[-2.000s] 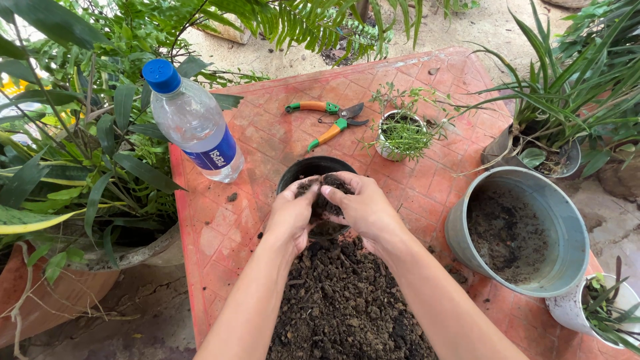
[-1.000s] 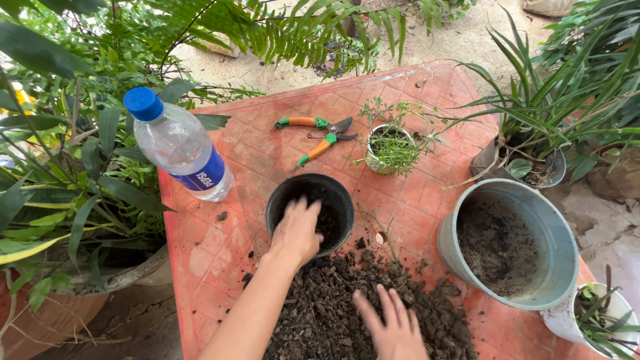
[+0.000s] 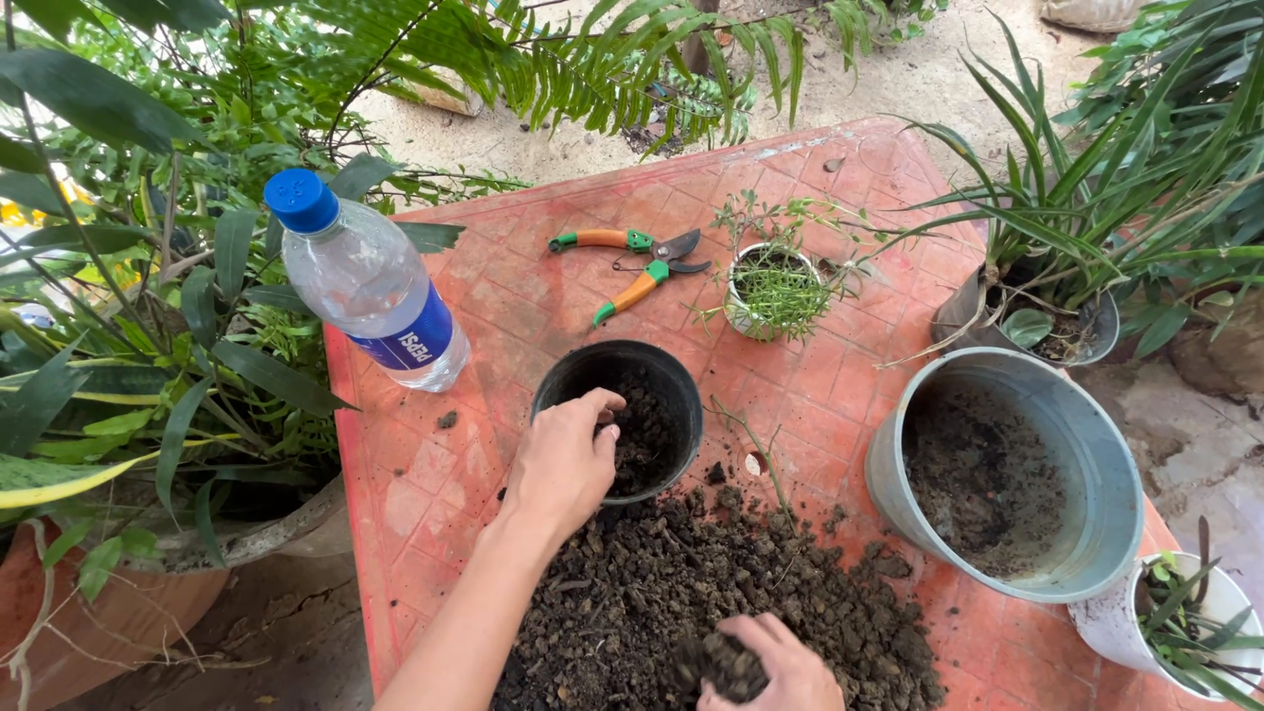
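My left hand (image 3: 571, 452) reaches over the near left rim of a black plastic pot (image 3: 691, 395) with dark soil inside; its fingers are bent over the soil, and whether they pinch any is hidden. My right hand (image 3: 780, 671), at the bottom edge, has its fingers around a clump of soil, slightly blurred. Beneath it spreads a heap of dark, crumbly soil (image 3: 632, 592) on the red plastic table (image 3: 415, 474). Beyond the pot lie pruning shears (image 3: 647, 265) with orange and green handles, blades apart, beside a small white pot with a leafy plant (image 3: 780, 291).
A Pepsi water bottle (image 3: 370, 286) with a blue cap stands at the left. On the right are a large grey bucket (image 3: 1116, 464) with soil residue, a white pot (image 3: 1106, 622) and a potted long-leaved plant (image 3: 1027, 237). Ferns and foliage (image 3: 592, 59) border the table.
Two seconds ago both hands held soil together over the black pot. My right hand has since moved back to the heap and now holds a clump. My left hand has shifted from inside the pot toward its rim.
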